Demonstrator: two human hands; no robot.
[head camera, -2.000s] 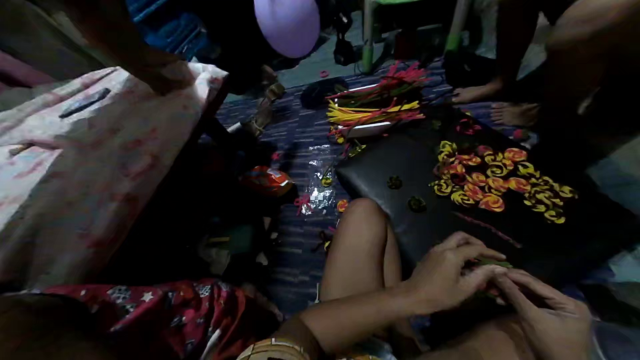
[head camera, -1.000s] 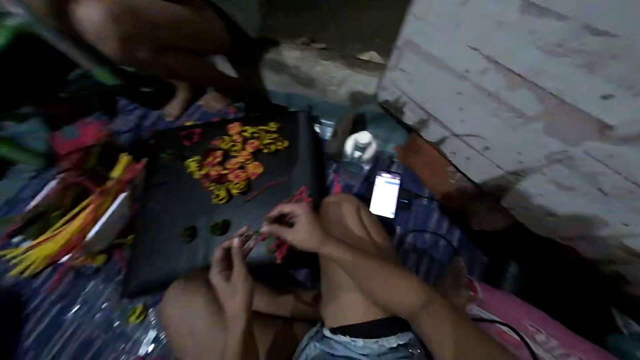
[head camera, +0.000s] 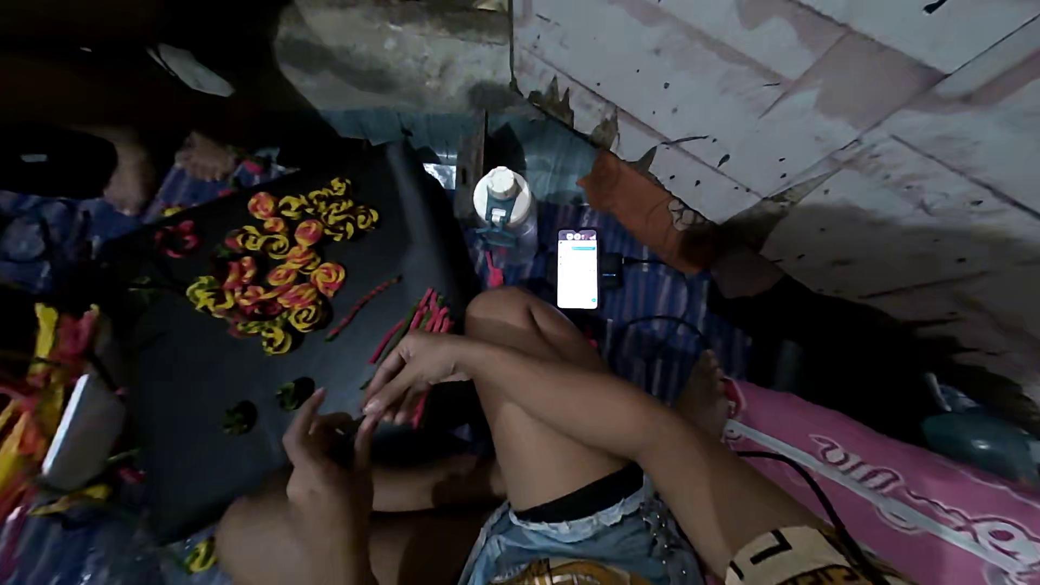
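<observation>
Over the near edge of a black padded board (head camera: 349, 366), my left hand (head camera: 329, 455) and my right hand (head camera: 418, 370) meet at the fingertips. Something small and dark may be between them; it is too dim to tell. Beside my right hand lie thin pink and green twisted strips (head camera: 426, 313). A single red twisted strand (head camera: 363, 309) is farther left. Coiled yellow, orange and red rosettes (head camera: 280, 272) form a cluster on the board. Two dark green coils (head camera: 295, 394) sit near my left hand.
Yellow and pink strips (head camera: 41, 382) lie at the left by a white tray-like piece (head camera: 84, 431). A white-lidded bottle (head camera: 502, 199) and a lit phone (head camera: 578, 268) with a cable are on the striped mat. A pink printed cushion (head camera: 877, 479) is at right. Another person's bare feet (head camera: 207, 156) show beyond the board.
The view has swung far to the right, bringing in the wall, bottle and phone. Both hands stay close together over the board's near edge.
</observation>
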